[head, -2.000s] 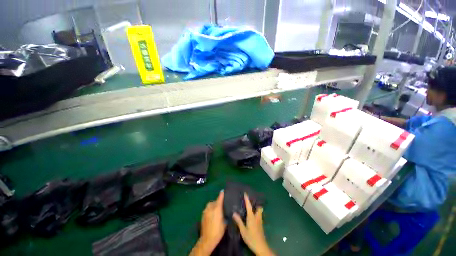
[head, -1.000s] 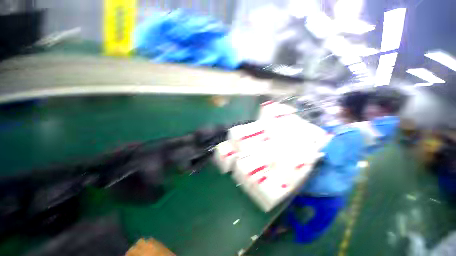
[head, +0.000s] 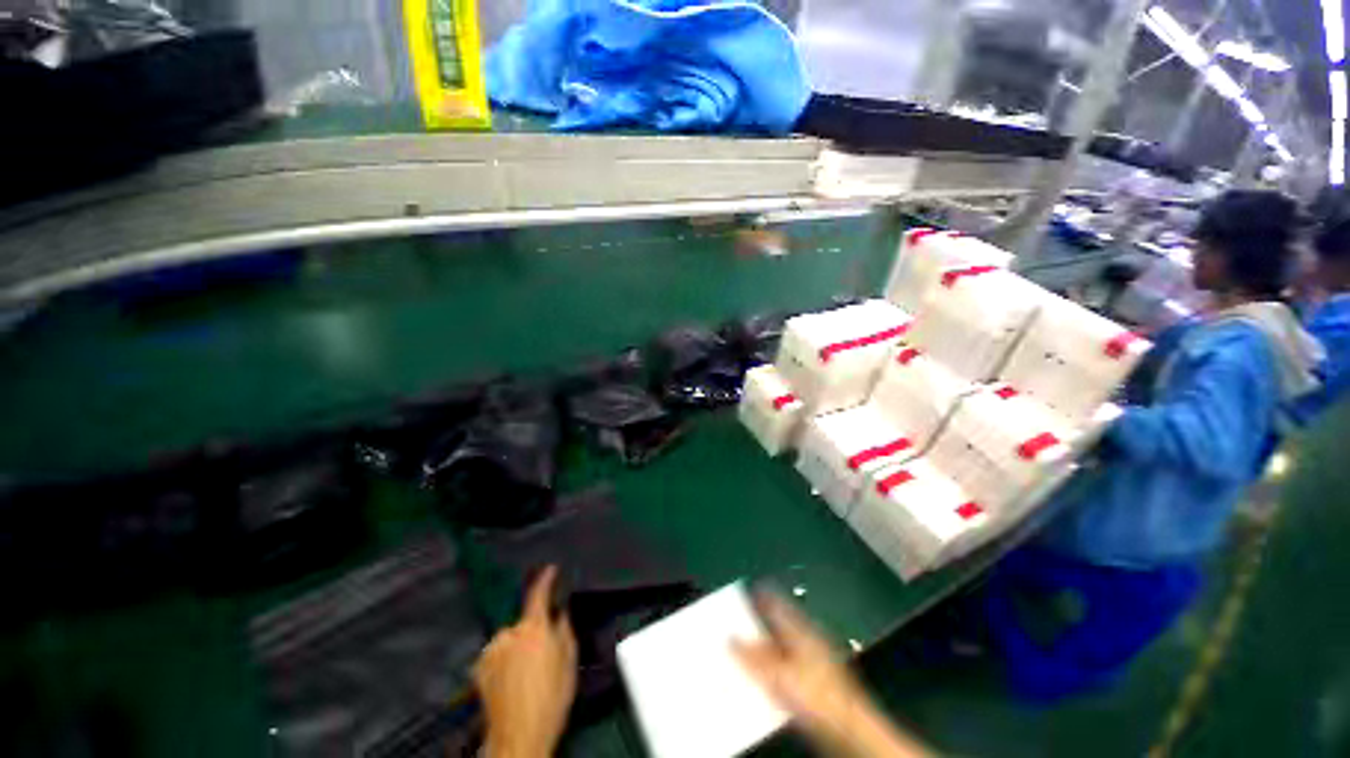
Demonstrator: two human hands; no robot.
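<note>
My left hand [head: 529, 674] is at the bottom centre, fingers on the edge of a black poly mailer [head: 592, 541] lying on the green bench. My right hand [head: 811, 674], slightly blurred, grips the right side of a white product box [head: 700, 675]. The box is just right of my left hand, close to the mailer's dark near edge. Whether the box touches the mailer is unclear. A stack of flat black mailers [head: 363, 637] lies to the left of my left hand.
Filled mailers [head: 496, 452] line the back of the bench [head: 711, 518]. Stacked boxes [head: 948, 385] with red bands stand at the right. A person in blue [head: 1199, 444] sits beyond them. The shelf above holds a blue cloth [head: 652, 67], yellow sign [head: 447, 62] and dark trays.
The black mailer previously between both hands is no longer there. My right hand now holds a white box, and my left hand is on a flat mailer. The view swung right and back.
</note>
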